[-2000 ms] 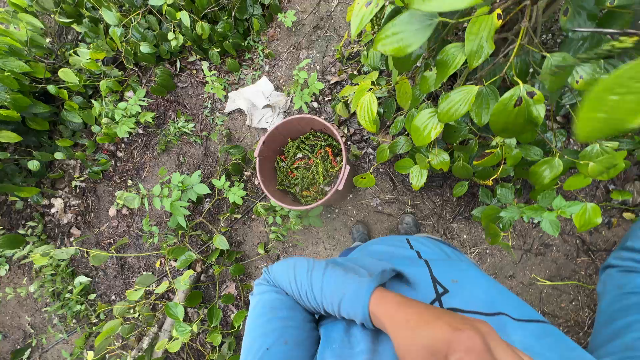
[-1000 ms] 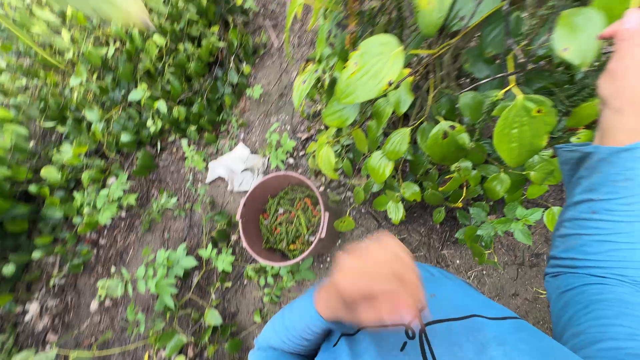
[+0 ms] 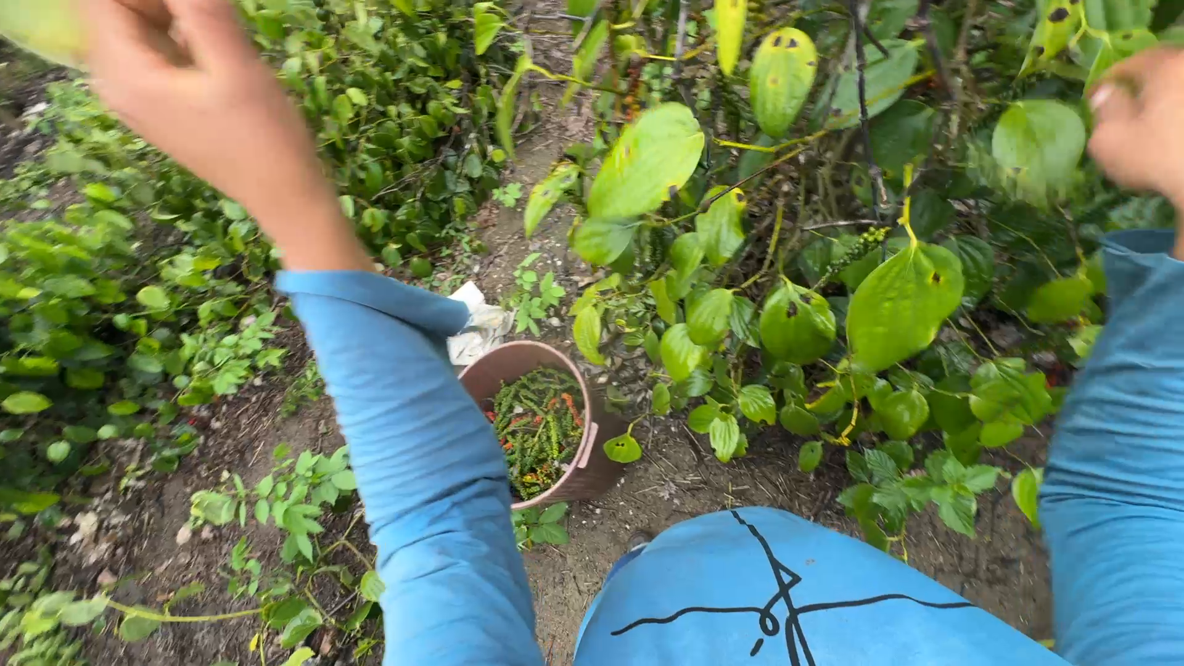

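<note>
A reddish-brown plastic bucket stands on the ground at centre, holding green and orange-red pepper spikes. My left hand is raised at the upper left, blurred, beside a pale green leaf; whether it holds anything is unclear. At the right edge my right hand is among the leaves of a pepper vine, its fingers curled and partly cut off by the frame. A green pepper spike hangs on the vine between the hands.
A crumpled white cloth or bag lies just behind the bucket. Dense low foliage covers the left side. Thin dark stems stand in the vine at upper right. Bare soil runs below the vine, beside my blue-clad body.
My left hand has moved from low in front of my body to the upper left. My right hand, out of sight two seconds ago, remains at the right among the leaves.
</note>
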